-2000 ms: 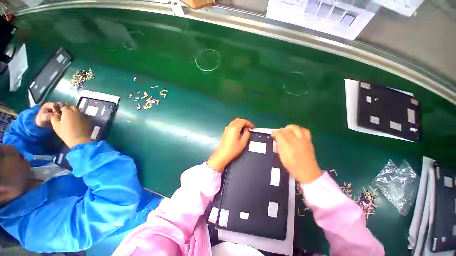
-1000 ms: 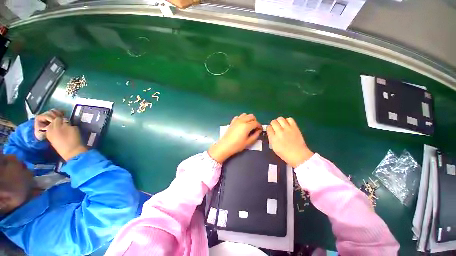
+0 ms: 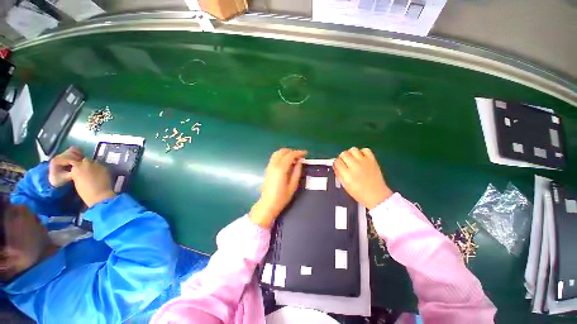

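Note:
A flat black panel (image 3: 310, 240) with several pale patches lies on a white sheet (image 3: 322, 303) in front of me. My left hand (image 3: 282, 180) holds the panel's upper left edge, thumb near the top. My right hand (image 3: 358, 174) is at the upper right corner, fingers bent and fingertips close together on the top edge. Whether a small part is between the right fingertips is hidden. Loose tan and dark small parts (image 3: 465, 242) lie right of the panel, partly behind my right sleeve.
A clear plastic bag (image 3: 502, 216) and stacked panels with white sheets (image 3: 539, 253) are at the right. Another panel (image 3: 529, 134) lies farther up the green surface (image 3: 240, 114). At left, a blue-sleeved person (image 3: 120, 253) works on a panel beside small-part piles (image 3: 177, 137).
The hands have moved apart along the top edge, the left one leftward and down, uncovering the top patch. Earlier they came together there. The view has shifted slightly.

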